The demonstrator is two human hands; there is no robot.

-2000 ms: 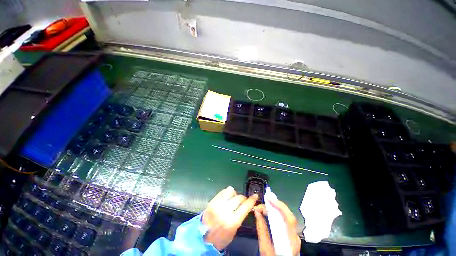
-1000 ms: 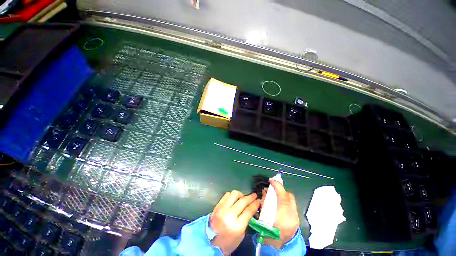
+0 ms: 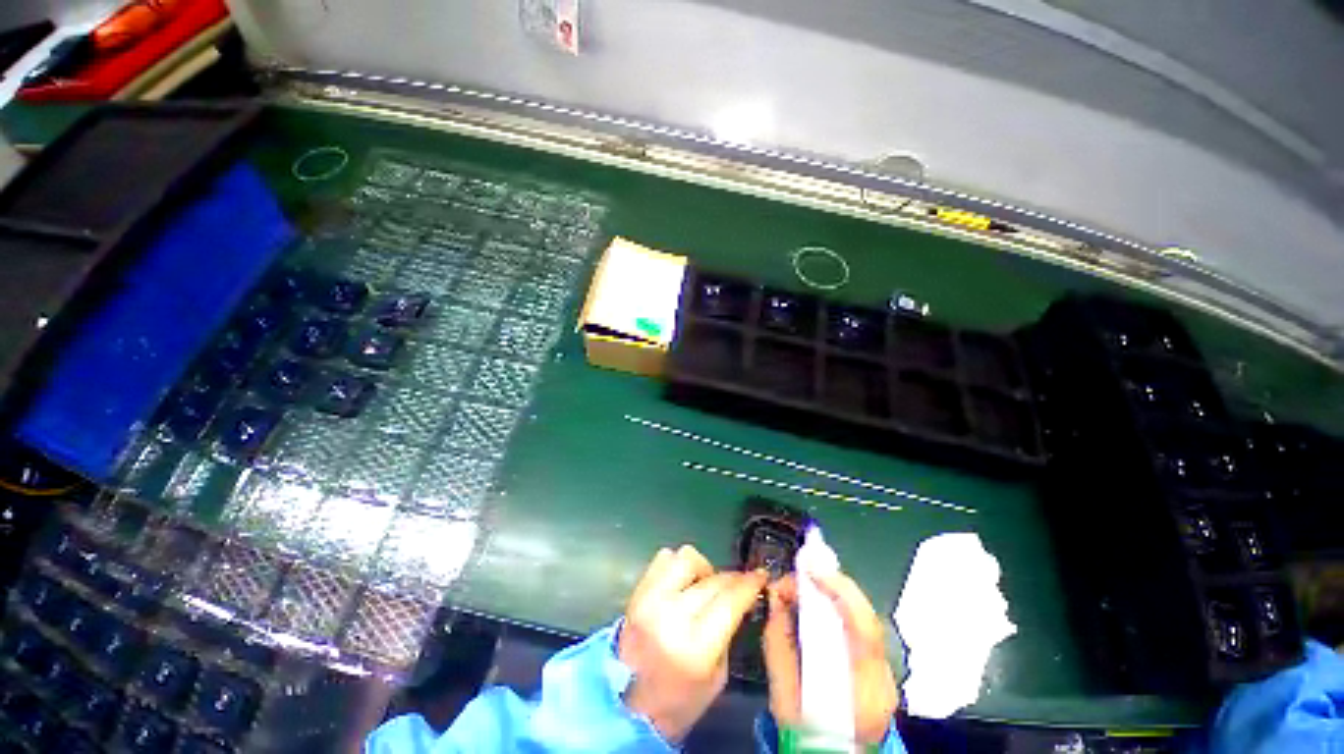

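A small black housing with a shiny ringed centre is in front of me above the green mat. My left hand has its fingertips on the near edge of the housing. My right hand is closed around a white dispensing syringe, its narrow tip beside the right side of the housing. A bit of the syringe's green end shows at the bottom. The fingers hide the near part of the housing, and I cannot tell if the syringe tip touches it.
White tissue lies right of my hands. Two thin rods lie beyond the housing, before a small cardboard box and a black pocket tray. Stacked black trays stand right, a clear blister tray left. A blue sleeve shows lower right.
The camera view has shifted. Since one second ago the syringe has turned more upright, its green end has dropped to the bottom edge, and the housing shows more clearly. A blue sleeve has appeared at lower right.
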